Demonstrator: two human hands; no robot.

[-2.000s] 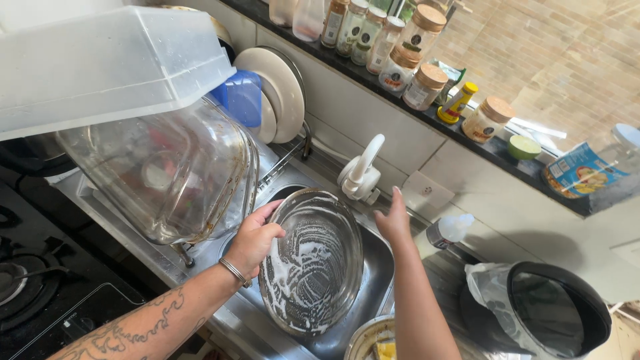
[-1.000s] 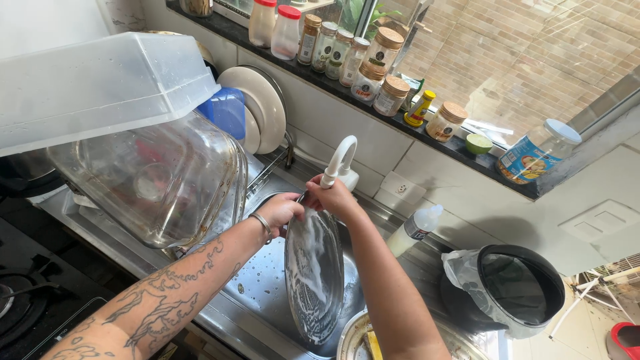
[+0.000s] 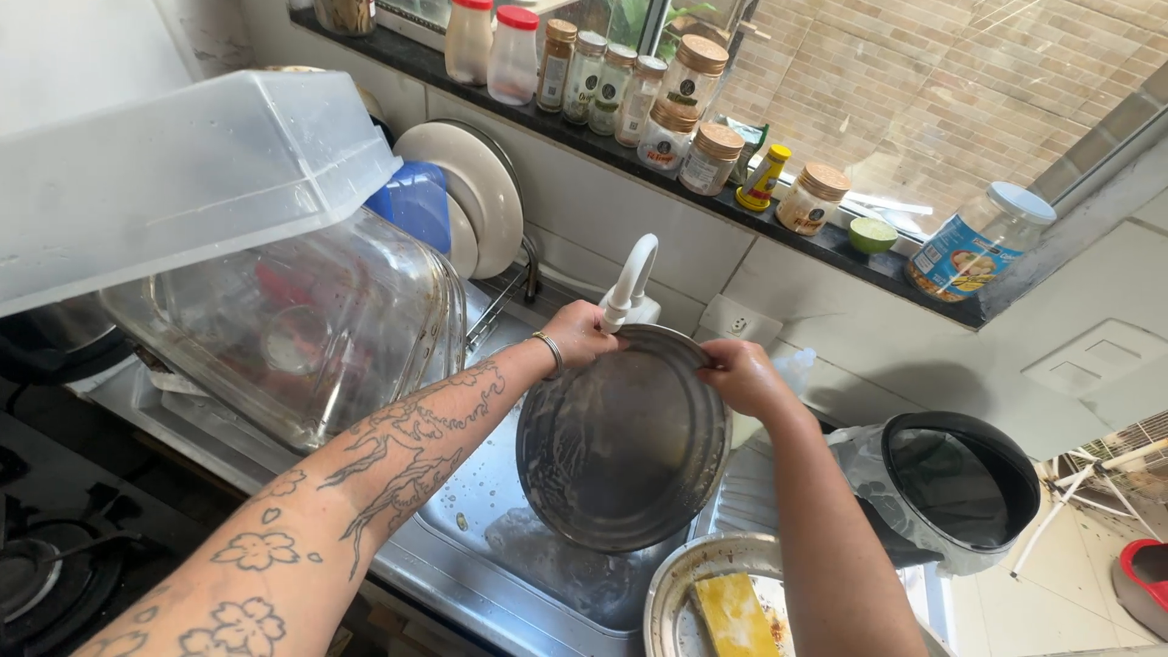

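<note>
A round metal pan is held tilted over the steel sink, its dark, wet face toward me. My left hand grips its upper left rim, right beside the spout of the white faucet. On the upper right rim, my right hand is closed. Whether water runs from the spout cannot be told. Below my right forearm, a yellow sponge lies in a second round metal pan. Suds and water lie in the sink's bottom.
Glass baking dishes and a translucent plastic bin stack at the left, beside plates in a rack. Spice jars line the dark sill. A lined black bin stands at right, the stove lower left.
The pan has turned from its sudsy face to a dark face with little foam. My right hand, away from the pan at first, now holds its right rim, apart from my left hand.
</note>
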